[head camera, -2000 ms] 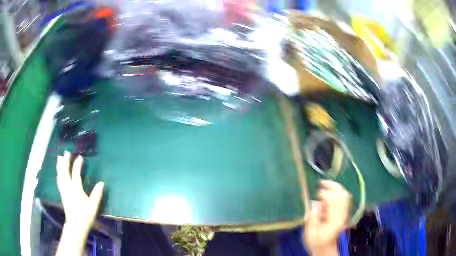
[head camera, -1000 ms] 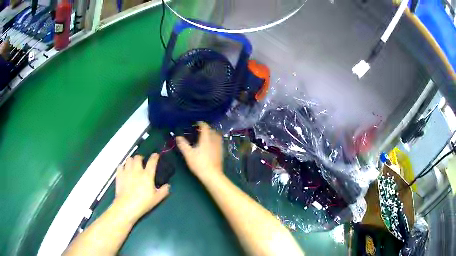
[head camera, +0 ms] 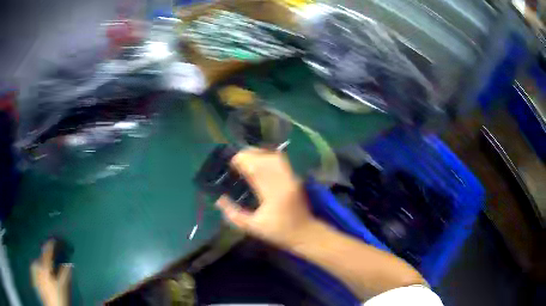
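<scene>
My right hand (head camera: 272, 194) is shut on a black battery holder (head camera: 224, 173) above the bench, just in front of the tape roll (head camera: 260, 125). A thin red lead with a white tip hangs from the holder. My left hand (head camera: 51, 278) is small and blurred at the lower left, with its fingers at a dark piece (head camera: 58, 250), probably another holder; its grip is unclear. A pale adhesive strip (head camera: 317, 143) curves from the roll toward the bench's front edge. The picture is motion-blurred.
A blue crate (head camera: 461, 179) of black parts stands at the right below the bench. A clear bag (head camera: 90, 113) with dark contents lies at the left. A cardboard box (head camera: 209, 66) of green-and-white parts and a shiny bag (head camera: 371, 60) are at the back. A pale ring (head camera: 341, 98) lies by that bag.
The view has swung right, away from the fan to the crate. My right hand has moved from beside the fan to near the tape roll with a holder. My hands are now far apart.
</scene>
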